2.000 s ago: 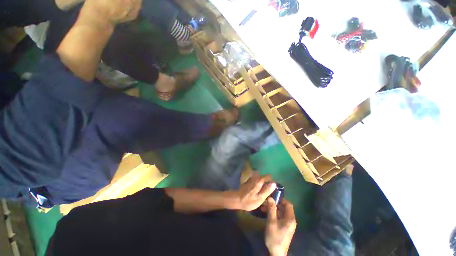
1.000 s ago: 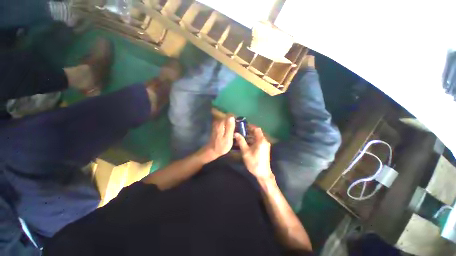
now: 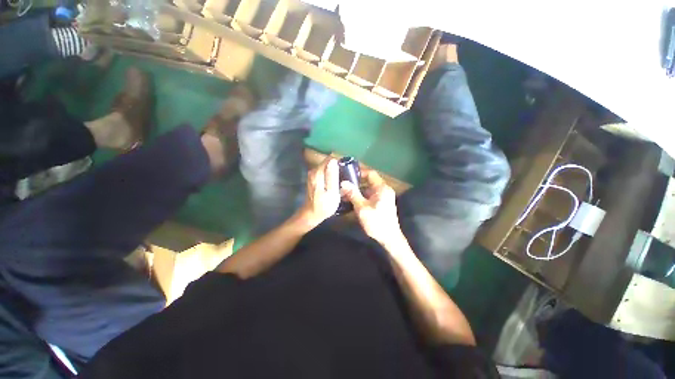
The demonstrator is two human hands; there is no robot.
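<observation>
A small black device (image 3: 348, 172) with a shiny face is held over the lap, between the wearer's legs. My left hand (image 3: 324, 191) holds it from the left side, with the fingers along its edge. My right hand (image 3: 376, 207) holds it from the right, with the thumb at its lower face. Some dark material shows just below the device between the hands; I cannot tell what it is. The lower part of the device is hidden by the fingers.
A partitioned cardboard box (image 3: 337, 70) lies under the white table (image 3: 518, 37) edge, ahead. Another box at right holds a white cable (image 3: 566, 211) with a white block. A seated person's dark-clothed leg (image 3: 111, 185) is close on the left. A cardboard flap (image 3: 191, 260) lies at lower left.
The view has swung toward the right and down, so the tabletop cable bundles are out of view and the white cable box shows. Both hands still hold the black device.
</observation>
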